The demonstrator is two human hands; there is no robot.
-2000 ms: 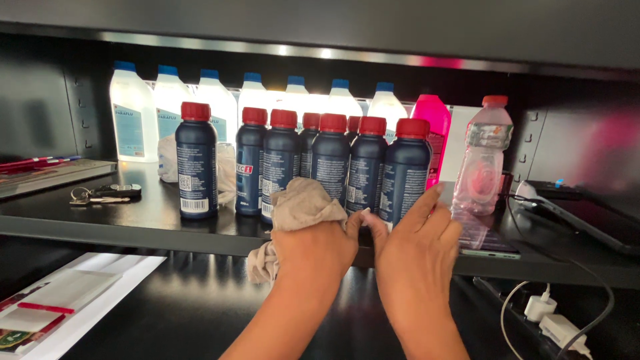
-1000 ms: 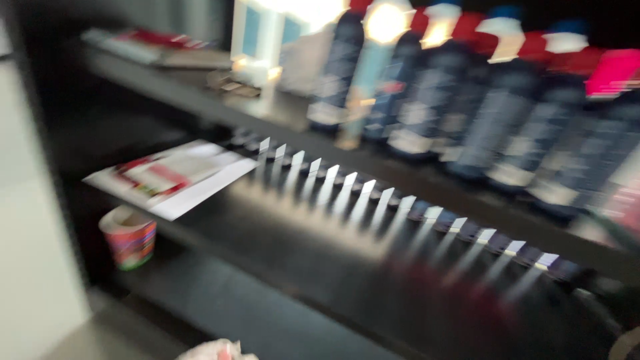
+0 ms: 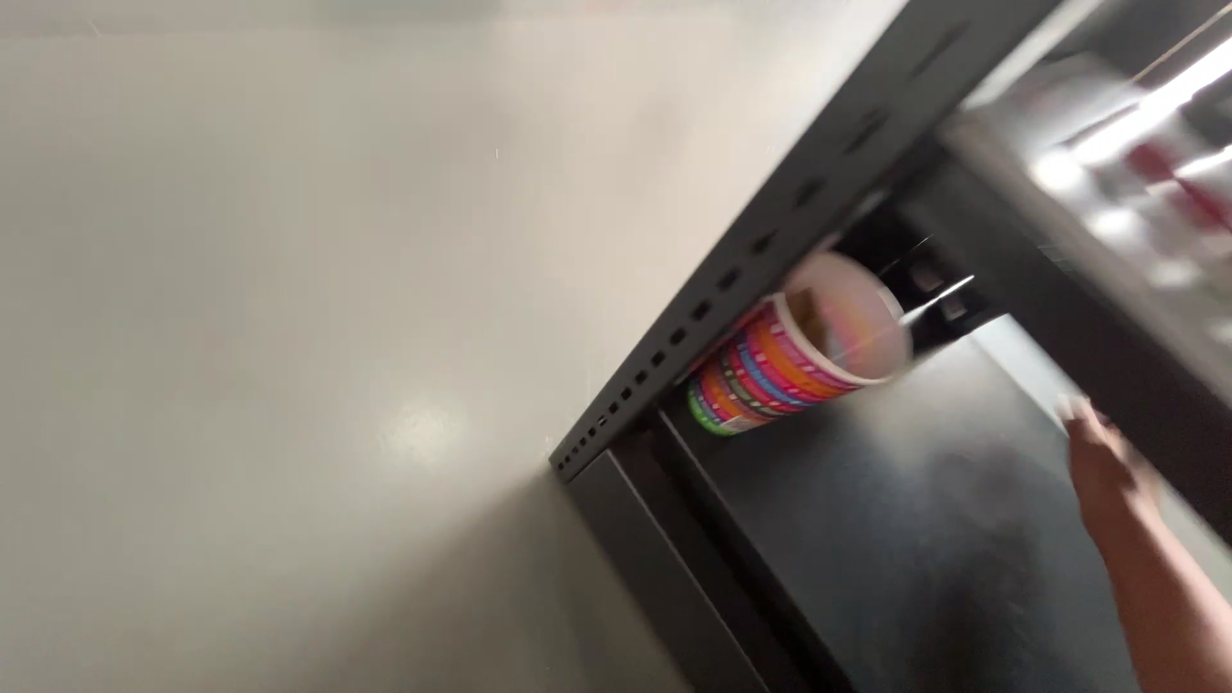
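One bare hand, which I take for my left hand (image 3: 1107, 457), reaches in from the lower right under a dark shelf edge. Its fingertips are blurred and lie at or close to the edge of a white sheet (image 3: 1025, 361); whether they hold anything cannot be told. A paper cup with colourful stripes (image 3: 760, 371) leans in the view to the left of this hand, beside the perforated upright. Something brownish shows inside the cup. My right hand is out of view.
The perforated dark metal upright (image 3: 703, 313) runs diagonally beside a pale, smooth surface (image 3: 337, 289). A dark lower shelf (image 3: 895, 510) extends under the hand. Blurred red and white items (image 3: 1174, 183) are on the upper shelf at right.
The view has swung strongly left and tilted. Two seconds ago both hands were at the red-capped bottles, a beige cloth in the left; now one hand is at the lower shelf.
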